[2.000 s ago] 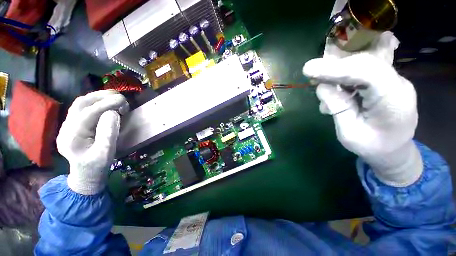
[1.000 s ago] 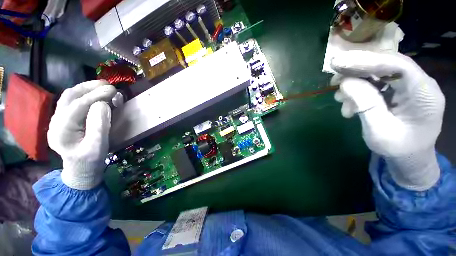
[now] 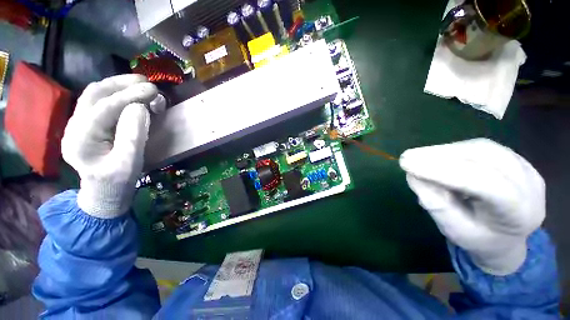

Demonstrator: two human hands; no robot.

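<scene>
A power supply board (image 3: pixel 209 209) lies tilted on the green mat, with a long silver heatsink bar (image 3: pixel 240 103), a yellow-taped transformer (image 3: pixel 215 56) and copper-red chokes (image 3: pixel 269 174). My right hand (image 3: pixel 478 200), in a white glove, pinches a thin orange-brown brush (image 3: pixel 373 150). The brush's tip is at the board's right edge, just below the heatsink's right end. My left hand (image 3: pixel 111 134), gloved, grips the left end of the heatsink bar between thumb and fingers; the fingertips partly cover that end.
A metal cup (image 3: pixel 475 31) with an amber inside stands on a white wipe (image 3: pixel 472 75) at the upper right. A red block (image 3: pixel 37 115) lies at the left. A large finned heatsink (image 3: pixel 187 24) is at the top of the board. A dark area lies beyond the mat on the right.
My right hand and the brush have moved down, the tip going from the small right-hand components to near the heatsink's lower right corner. The view has shifted slightly. My left hand stays at the heatsink's end.
</scene>
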